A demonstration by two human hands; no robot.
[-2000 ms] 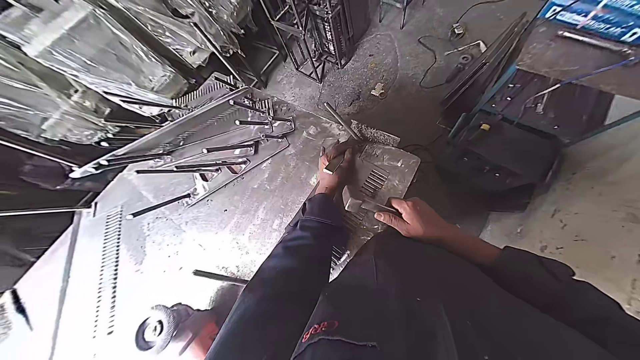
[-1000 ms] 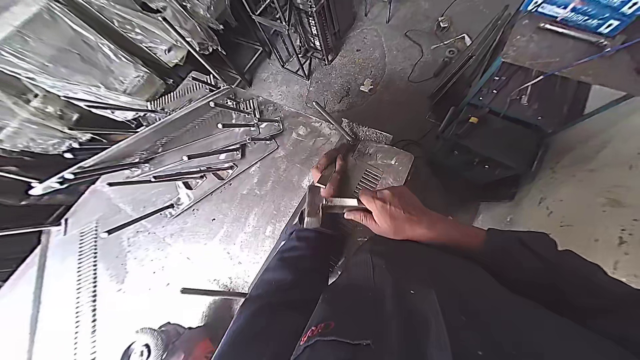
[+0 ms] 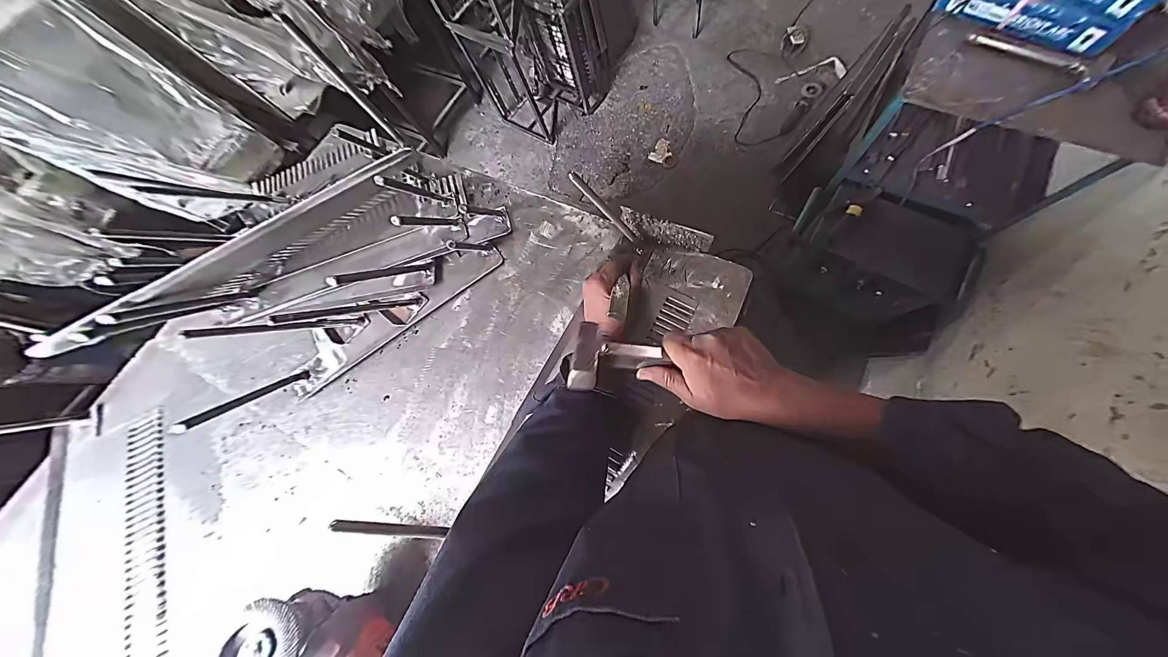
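My right hand [image 3: 725, 370] grips the short metal handle of a hammer [image 3: 585, 356], whose head stands over my left wrist. Beyond it, my left hand [image 3: 610, 297] is closed around a dark metal piece that I cannot identify, at the edge of the slotted sheet-metal part [image 3: 698, 287]. A metal rod [image 3: 598, 205] slants up and away from just past my left fingers. Part of the slotted sheet lies hidden under my arms.
Metal frames with black rods [image 3: 365, 274] lie on the sheet-metal table [image 3: 456, 365]. An angle grinder with a wire wheel [image 3: 265, 630] is at the near left. Another rod [image 3: 388, 528] touches my sleeve. A dark metal stand [image 3: 899, 265] is at the right.
The hammer head, over the slotted sheet two seconds ago, has come nearer my left wrist. My left hand stays by the sheet's far left edge.
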